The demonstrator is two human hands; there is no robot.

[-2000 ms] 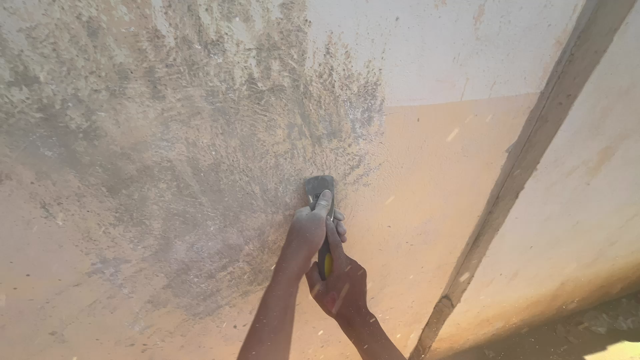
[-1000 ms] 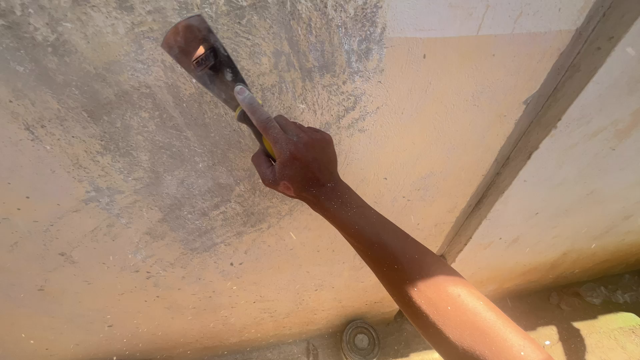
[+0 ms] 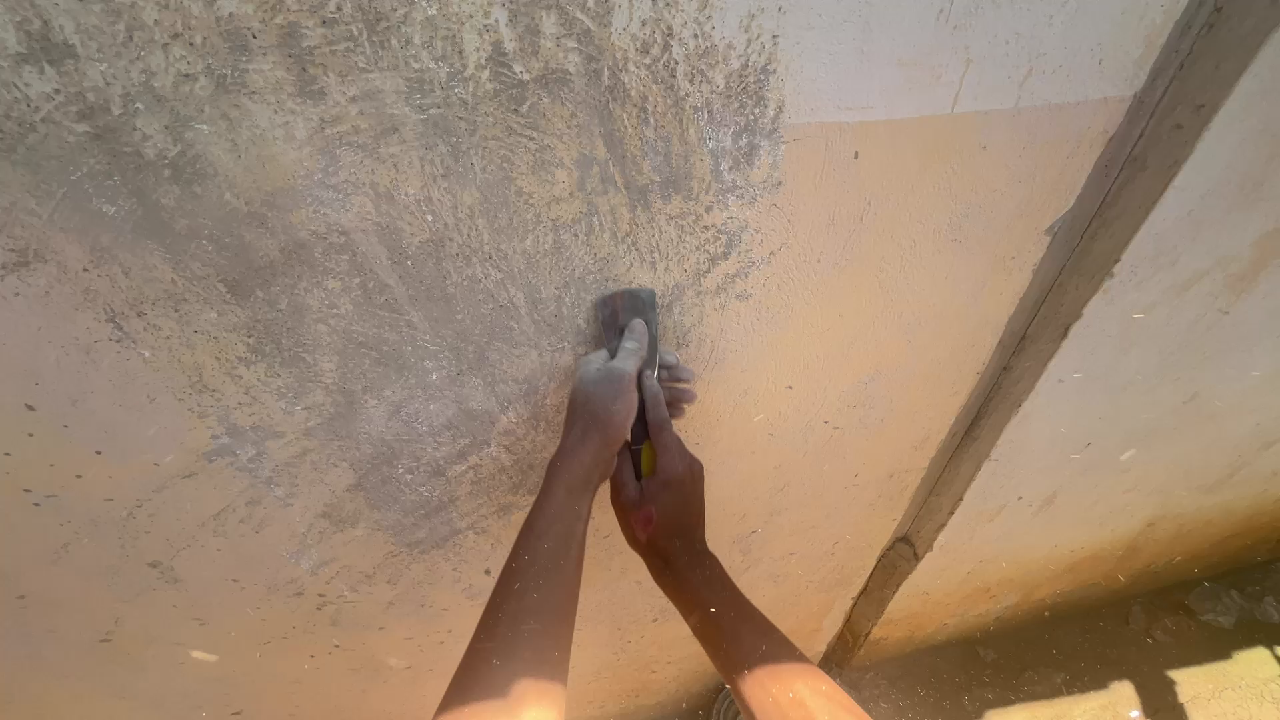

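Note:
Both hands are on one paint scraper [image 3: 628, 310], whose broad metal blade lies against a wall [image 3: 900, 280] painted orange below and whitish above. My left hand [image 3: 605, 400] grips it near the blade, thumb along the metal, its fingers showing past the right side. Lower down, my right hand [image 3: 665, 480] is closed around the black and yellow handle, index finger stretched along the tool. Around and left of the blade spreads a rough grey patch [image 3: 380, 290] with scraped, worn paint. Whether the blade's edge bites into the surface is not clear.
A raised grey concrete strip [image 3: 1030, 300] runs diagonally down the right, with more stained wall [image 3: 1180, 400] beyond it. Dirt ground [image 3: 1050, 640] with sunlit patches lies at the bottom right. A round object, partly hidden, sits at the wall's foot beside my right forearm. Small flecks show across the view.
A second ago only my right hand held the scraper, up and to the left, with its blade tilted. Now it is back lower, and my left hand is on it again.

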